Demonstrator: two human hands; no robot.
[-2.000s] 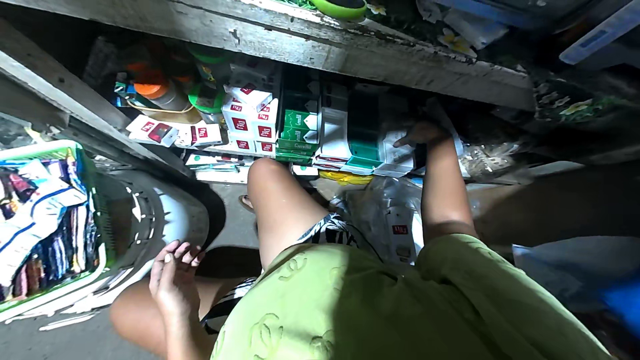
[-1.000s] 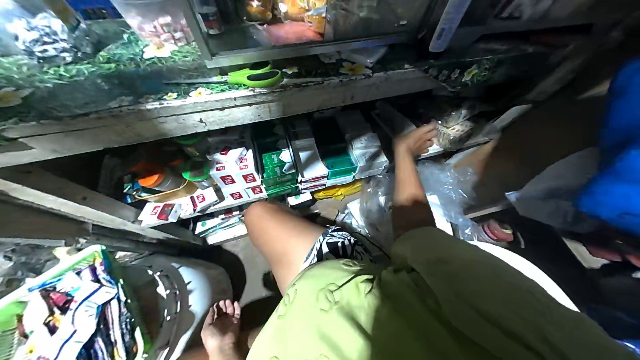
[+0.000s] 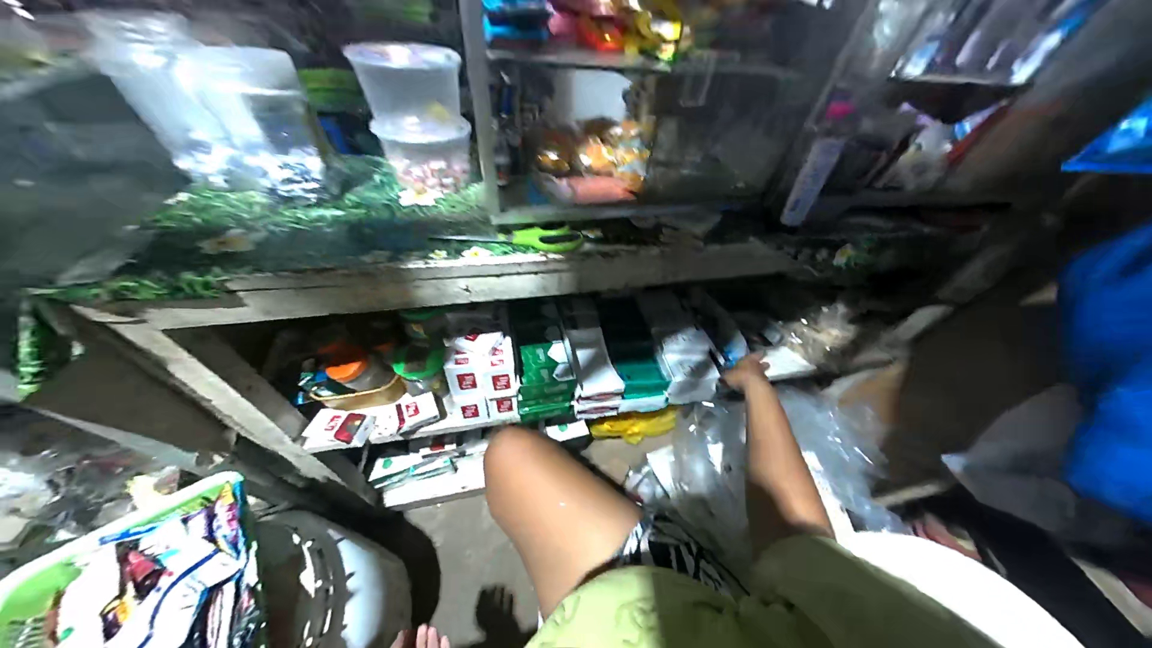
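My right hand (image 3: 745, 371) reaches to the right end of the low wooden shelf, at the edge of the stacked packs; whether its fingers grip anything is unclear. Beside it are white packs (image 3: 691, 360) and a clear plastic bag (image 3: 711, 450) below. Further left stand green packs (image 3: 545, 373) and white-and-red cigarette packs (image 3: 481, 382). A crumpled clear bag (image 3: 823, 333) lies right of the hand. Of my left hand (image 3: 421, 639) only the fingertips show at the bottom edge, low beside my bent knee; nothing is seen in them.
Green-handled scissors (image 3: 547, 238) lie on the counter above the shelf, near stacked plastic tubs (image 3: 423, 144). A green basket of sachets (image 3: 229, 486) stands at lower left beside a grey plastic container (image 3: 360, 567). A yellow plastic bag (image 3: 634, 425) lies under the shelf's edge. Blue plastic (image 3: 1111, 360) hangs at right.
The view has tilted up, showing more of the counter. My right hand has moved from the packs toward the shelf's right end, then slightly back left. My left hand has nearly left the frame.
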